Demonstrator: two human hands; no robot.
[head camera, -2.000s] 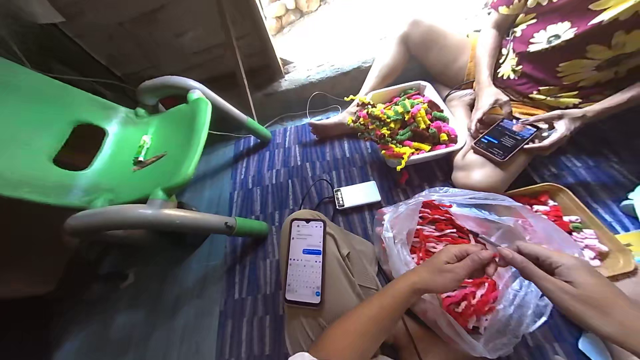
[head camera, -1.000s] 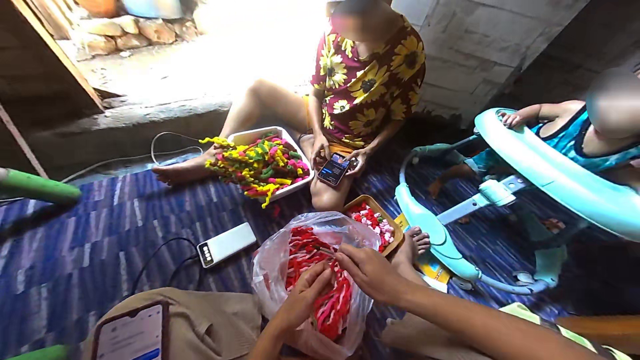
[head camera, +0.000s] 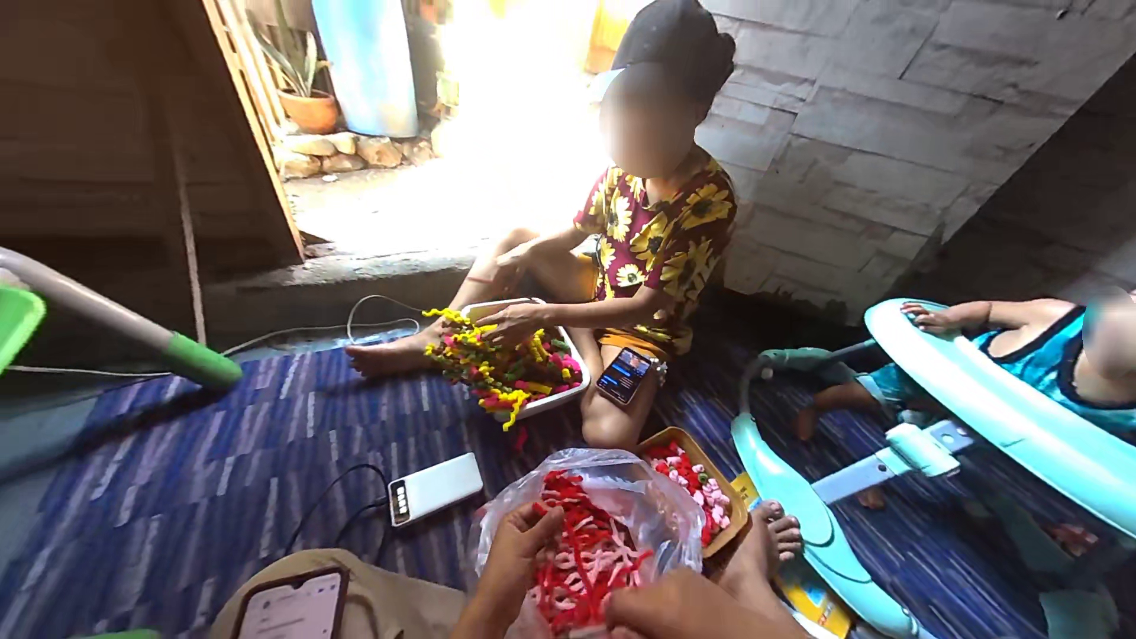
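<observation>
A clear plastic bag (head camera: 674, 506) full of red and pink fuzzy strips (head camera: 586, 550) lies open in front of me. My left hand (head camera: 524, 550) is at the bag's left side, thumb and forefinger pinched on a red strip. Over the bag's lower right edge is my right hand (head camera: 666, 608), blurred, its fingers curled near the strips; whether it holds one I cannot tell. Just behind the bag, to the right, sits a tan tray (head camera: 738, 515) of red and pink fuzzy pieces. A phone (head camera: 293, 608) rests on my left leg.
A seated person (head camera: 661, 240) has their hands at a white basin (head camera: 581, 382) of yellow, green and pink fuzzy pieces, a phone (head camera: 624, 375) on their leg. A white power bank (head camera: 435, 488) with cables lies on the mat. A small child sits in a teal walker (head camera: 799, 506); a green chair leg (head camera: 202, 359) stands left.
The other person's phone has gone from their hands to their leg, and their hand now reaches into the basin. My hands have moved apart over the bag. The view has swung right and up.
</observation>
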